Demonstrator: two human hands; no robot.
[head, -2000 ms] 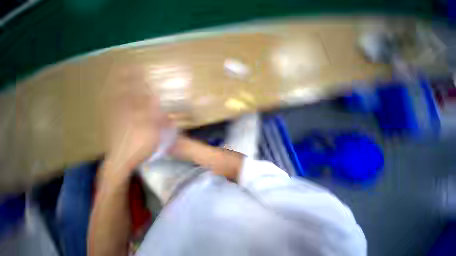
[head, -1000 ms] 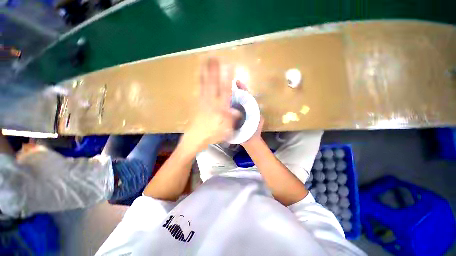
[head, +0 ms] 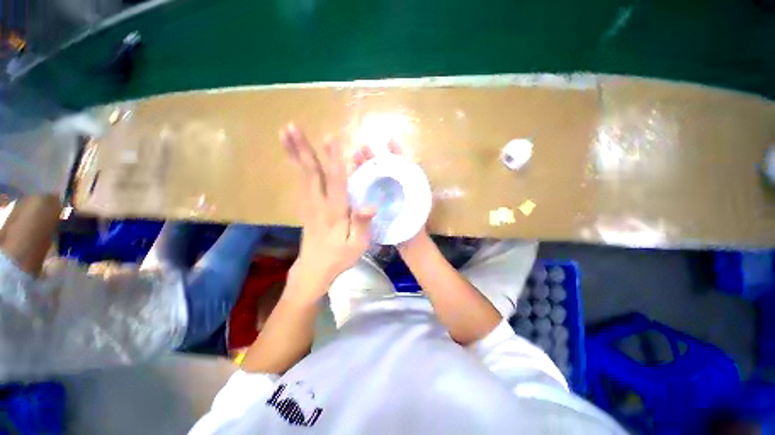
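A white ring (head: pixel 415 189) with a pale grey-blue centre is held over the front part of the tan board (head: pixel 246 153). My right hand (head: pixel 410 238) grips it from below and behind, with fingertips showing past its far edge. My left hand (head: pixel 327 212) is at the ring's left side, fingers raised and spread, thumb lying over the ring's left inner edge. Whether anything sits inside the ring is unclear. A small white object (head: pixel 517 154), perhaps the glue bottle, lies on the board to the right. Yellow scraps (head: pixel 502 216) lie nearer the front edge.
A green belt (head: pixel 365 42) runs beyond the board. A blue crate (head: pixel 575 319) with rows of grey round tops stands right of my legs. A blue stool (head: pixel 671 365) is further right. Another person's sleeve (head: pixel 93 314) and arm are at the left. A red thing (head: pixel 251 297) is beside my left leg.
The ring, tilted a second ago, now faces the camera more fully. My left fingers have spread further apart. Two seconds ago the view was blurred and turned.
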